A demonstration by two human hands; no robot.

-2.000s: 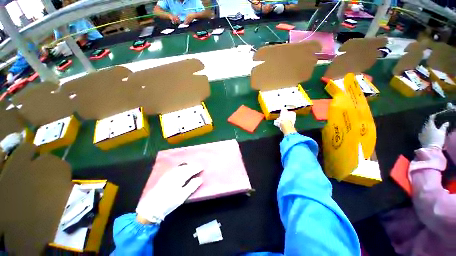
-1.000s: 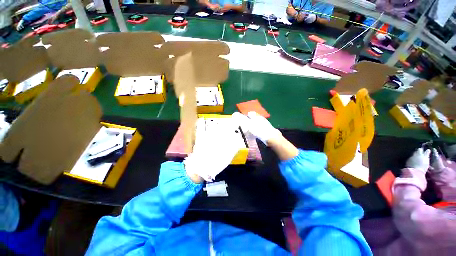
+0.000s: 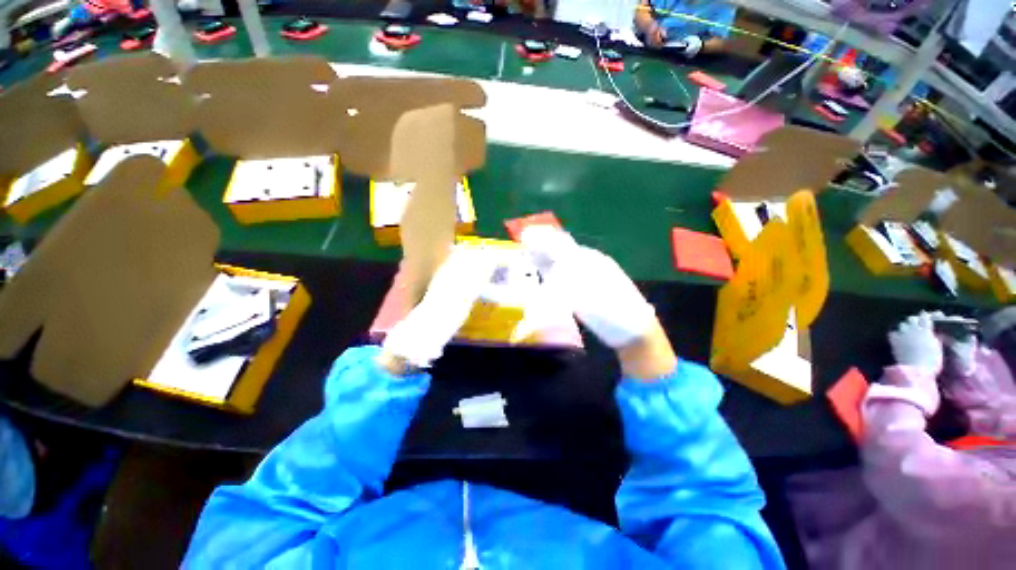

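A yellow retail box (image 3: 490,323) with its brown lid standing open on its left sits on the pink pad (image 3: 390,312) in front of me. My left hand (image 3: 446,303), white-gloved, is over the box's left part. My right hand (image 3: 590,292), white-gloved, is over its right part. The fingertips meet above the box around something small and pale, too blurred to name. The hands hide most of the insert. A small white crumpled piece (image 3: 482,411) lies on the black bench in front of the pad.
An open box with a black and white part inside (image 3: 292,334) stands at left, and a yellow-lidded box (image 3: 769,301) at right. Open boxes (image 3: 281,212) line the green surface (image 3: 557,184). Red pads (image 3: 702,253) lie nearby. A coworker's gloved hands (image 3: 916,341) are at far right.
Since one second ago, my left hand has shifted left off the box's middle. My right hand has moved in over the box. The view has shifted slightly.
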